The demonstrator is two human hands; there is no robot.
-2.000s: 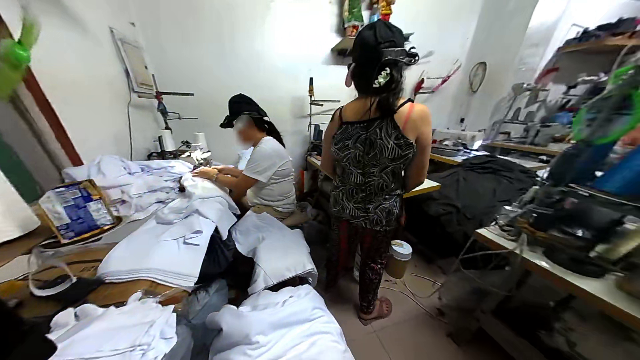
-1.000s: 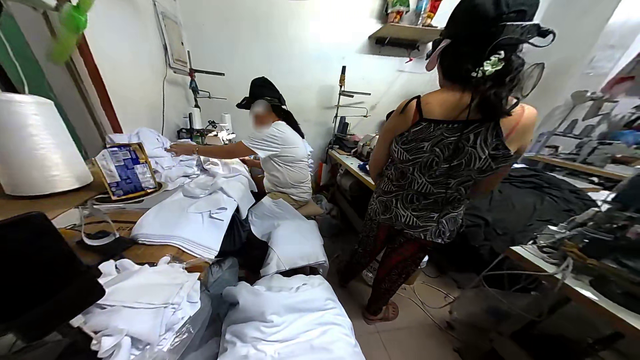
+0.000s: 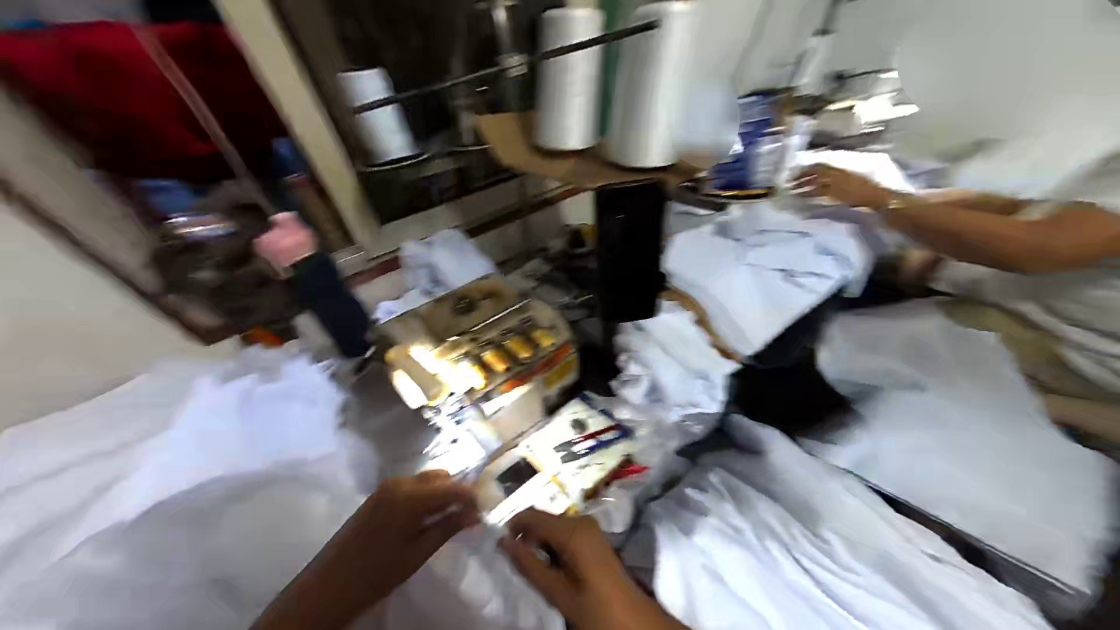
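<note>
My left hand [image 3: 420, 516] is at the front of an overlock sewing machine [image 3: 490, 350], near its lit needle area; the fingers are blurred. Just to its right, my right hand [image 3: 560, 551] has bent fingers beside the machine's pale work plate [image 3: 534, 490]. White fabric [image 3: 472, 577] shows under and between the two hands; whether either hand grips it cannot be made out. Tools with red and blue handles [image 3: 595, 437] lie on the plate.
White cloth [image 3: 201, 481] is heaped at left, with more white fabric [image 3: 787, 534] at right. White thread cones [image 3: 643, 87] stand behind the machine beside a dark upright panel [image 3: 628, 249]. At right, a person's arm [image 3: 980, 223] reaches over white garments [image 3: 761, 271].
The view has swung strongly left and down to the machine. Both my hands now show in front; neither was visible before. The standing person is out of view.
</note>
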